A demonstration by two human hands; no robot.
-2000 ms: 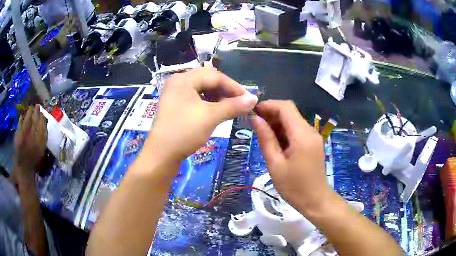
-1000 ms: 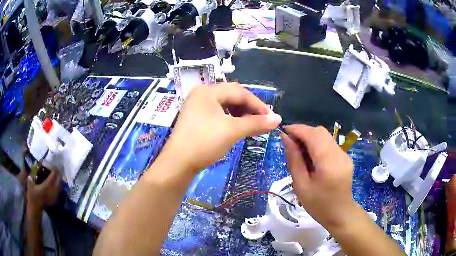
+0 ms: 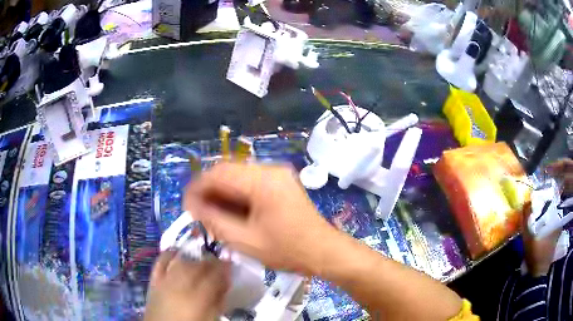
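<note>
A white round camera housing [image 3: 245,282] lies at lower centre, partly covered by my hands. My left hand [image 3: 188,285] is blurred, low over its left side, fingers bent; its grasp cannot be told. A dark lead [image 3: 210,246] shows at the opening between my hands. My right hand [image 3: 251,210] is above the housing, blurred, fingers curled; whether it holds anything is hidden. Yellow-brown taped cable ends [image 3: 240,150] stand just behind it. A second white camera assembly [image 3: 349,150] with upright wires and an arm sits right of them.
White bracket plates [image 3: 251,61] lie on the dark strip [image 3: 182,78]. A yellow bin [image 3: 468,116] and an orange block [image 3: 484,194] are at right. Another person's hand [image 3: 540,244] holds a white part at the right edge. Printed blue sheets [image 3: 100,207] lie at left.
The view has swung right, bringing in the bin and orange block. My hands no longer meet at their fingertips; the left is down at the housing and the right is above it.
</note>
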